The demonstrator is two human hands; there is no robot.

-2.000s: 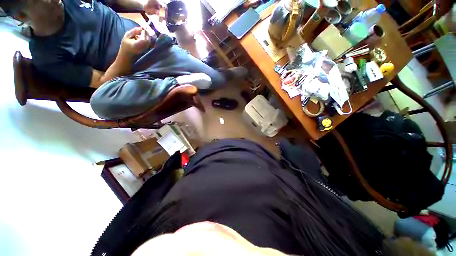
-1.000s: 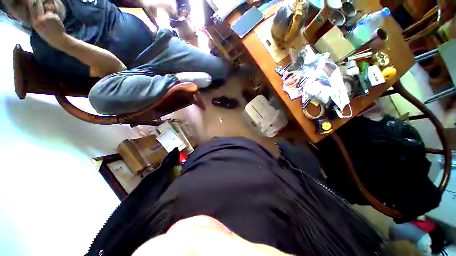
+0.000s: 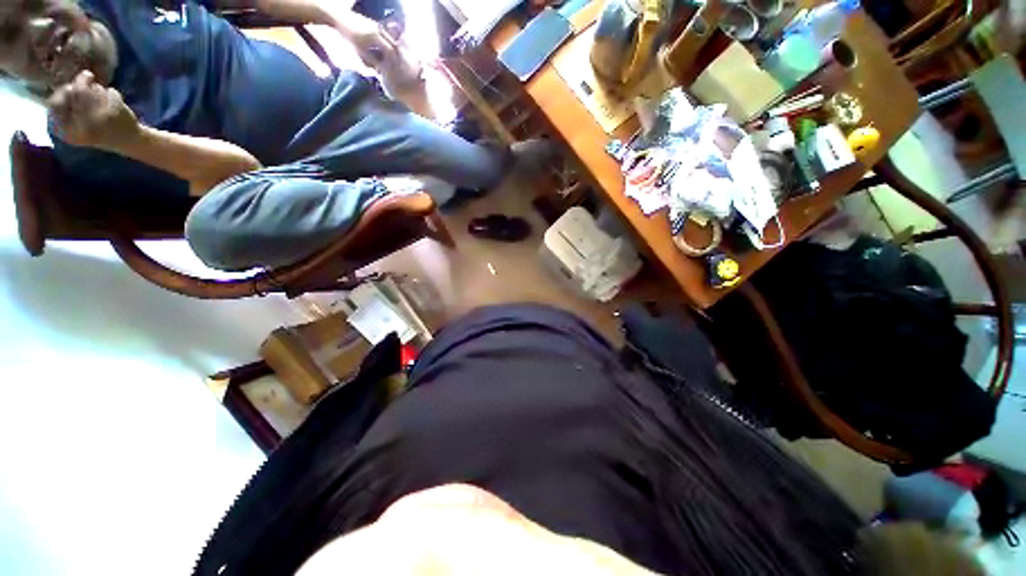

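Note:
Neither of my hands is in view. My dark jacket front (image 3: 529, 405) fills the lower middle, with a pale, overexposed skin-like shape at the bottom edge. The brown wooden table (image 3: 576, 133) stands at the upper right. On it lie a crumpled white heap of plastic (image 3: 703, 163), a tan tape ring (image 3: 698, 234) and a small yellow-and-black item (image 3: 723, 270) at the near corner. A dark grey-blue flat pad (image 3: 534, 45) lies at the far left corner. A brown curved vessel (image 3: 617, 45) stands beside it.
A person (image 3: 214, 68) sits in a wooden armchair (image 3: 270, 276) at the upper left, one hand raised near the face, the other by a dark round item. Cardboard boxes (image 3: 309, 354), a dark sandal (image 3: 498, 227) and a white container (image 3: 585, 253) are on the floor. A chair with black cloth (image 3: 855, 349) stands at right.
The seated person's nearer hand has risen from the lap to near the face. The view has shifted slightly. My hands stay out of view.

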